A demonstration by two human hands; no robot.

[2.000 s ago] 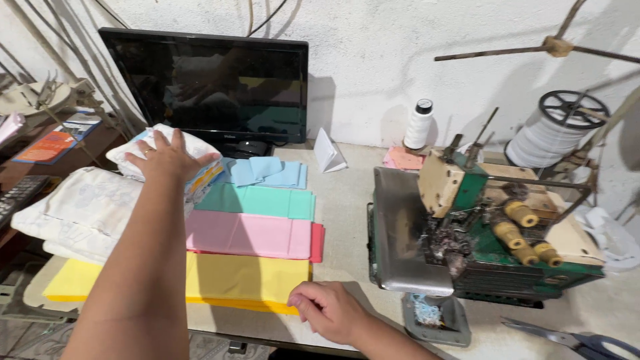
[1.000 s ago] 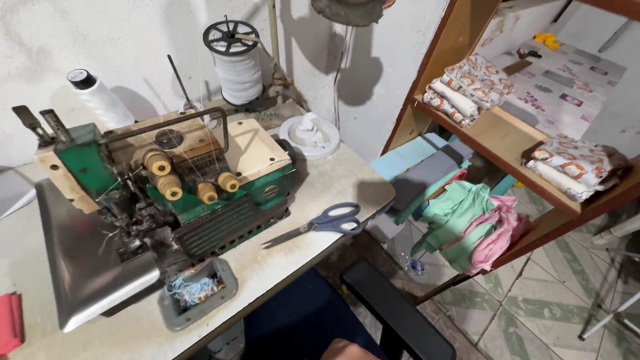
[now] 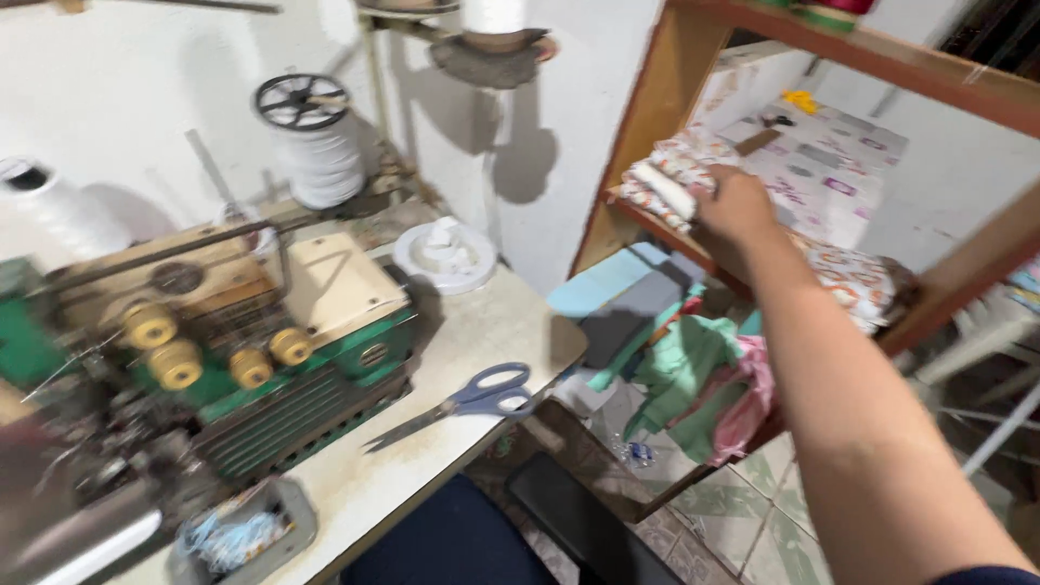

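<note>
My right hand (image 3: 735, 207) reaches to the wooden shelf and rests at a folded bundle of white fabric with an orange print (image 3: 662, 183). Its fingers are at the bundle's right side; motion blur hides whether they close on it. A second printed bundle (image 3: 853, 280) lies on the same shelf, partly behind my forearm. My left hand is out of the frame. On the table at the left stands a green and cream overlock sewing machine (image 3: 244, 341). Blue-handled scissors (image 3: 463, 406) lie to its right, near the table edge.
The shelf unit's upright (image 3: 630, 138) stands beyond the table (image 3: 520, 317). Green and pink cloths (image 3: 699, 374) hang below the shelf. A chair armrest (image 3: 585, 520) is close to the table. A grey tray of thread scraps (image 3: 244, 528) sits before the machine.
The view has swung right, from the stacked coloured fabrics to the shelf. My right arm now extends to the printed bundle, which had no hand at it one second ago.
</note>
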